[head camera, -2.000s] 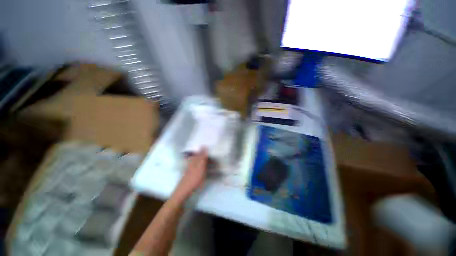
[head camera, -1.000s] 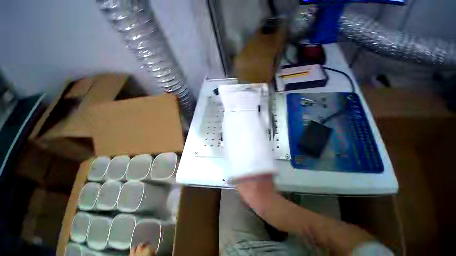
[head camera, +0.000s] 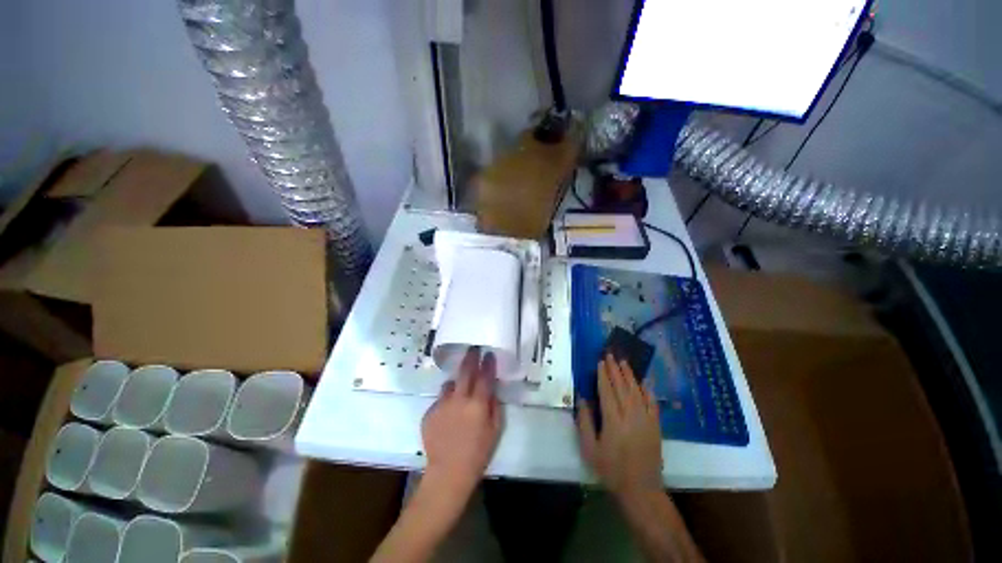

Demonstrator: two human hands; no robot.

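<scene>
A white housing (head camera: 480,302) lies on the jig (head camera: 532,297) over the perforated base plate (head camera: 401,330), its open end towards me. My left hand (head camera: 464,416) is at that open end, with its fingertips at or just inside the rim. I cannot tell if it grips. My right hand (head camera: 626,429) is on the blue mouse mat (head camera: 703,363), its fingers resting on the near part of the black mouse (head camera: 630,350).
Left is an open carton (head camera: 209,291) with rows of white housings (head camera: 174,473). Behind the jig are a brown wrapped block (head camera: 522,187) and a white-and-black box (head camera: 602,234). A lit monitor (head camera: 736,50) stands behind. An open carton (head camera: 846,407) is at right.
The housing that my right hand held over the jig now lies on it. My left hand has moved from the left carton to the housing's open end; my right hand has moved to the mouse.
</scene>
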